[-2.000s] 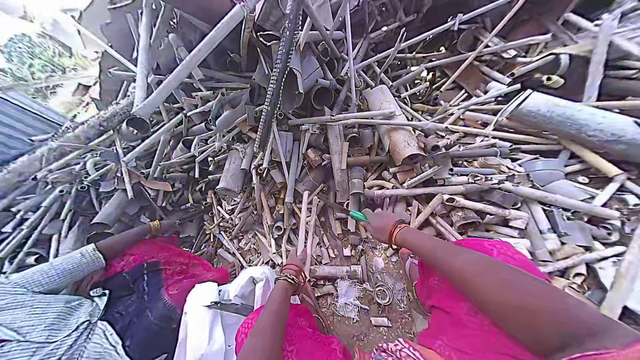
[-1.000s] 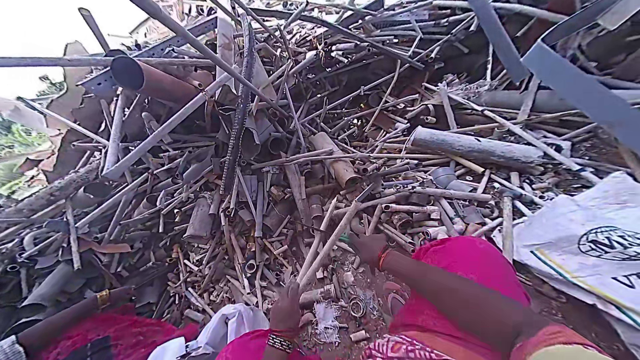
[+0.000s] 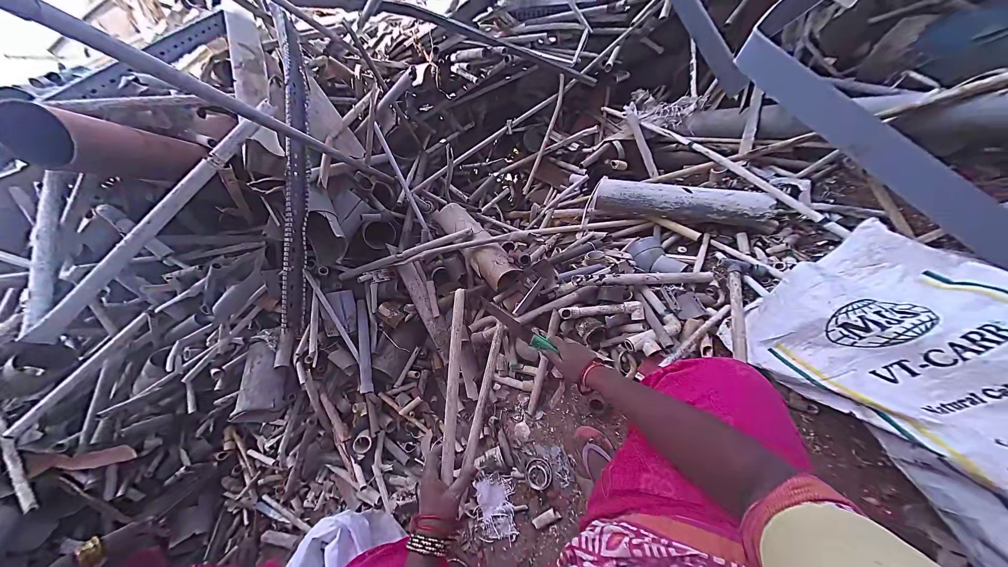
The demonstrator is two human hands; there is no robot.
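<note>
My left hand point(image 3: 441, 492), with bangles at the wrist, holds two thin pale pipes point(image 3: 454, 378) upright near their lower ends; their tops lean slightly apart. My right hand point(image 3: 568, 364) grips the green handle point(image 3: 543, 343) of a knife-like tool whose dark blade point(image 3: 508, 319) points up and left, past the tops of the pipes. A wide brownish pipe piece point(image 3: 479, 248) lies just beyond the blade. Small cut pipe pieces, a round ring fitting point(image 3: 539, 473) and a white shredded scrap point(image 3: 495, 508) lie on the ground by my left hand.
A large heap of scrap pipes surrounds my hands. A long ribbed strip point(image 3: 294, 181) and a wide reddish pipe point(image 3: 102, 142) stick out at the left. Grey flat strips point(image 3: 866, 134) hang at upper right above a printed white sack point(image 3: 882, 331). Another person's braceleted wrist point(image 3: 90, 549) shows at lower left.
The two pipes in my left hand have gone from leaning right to nearly upright. The view has shifted, bringing the white sack in at the right since the earliest frame.
</note>
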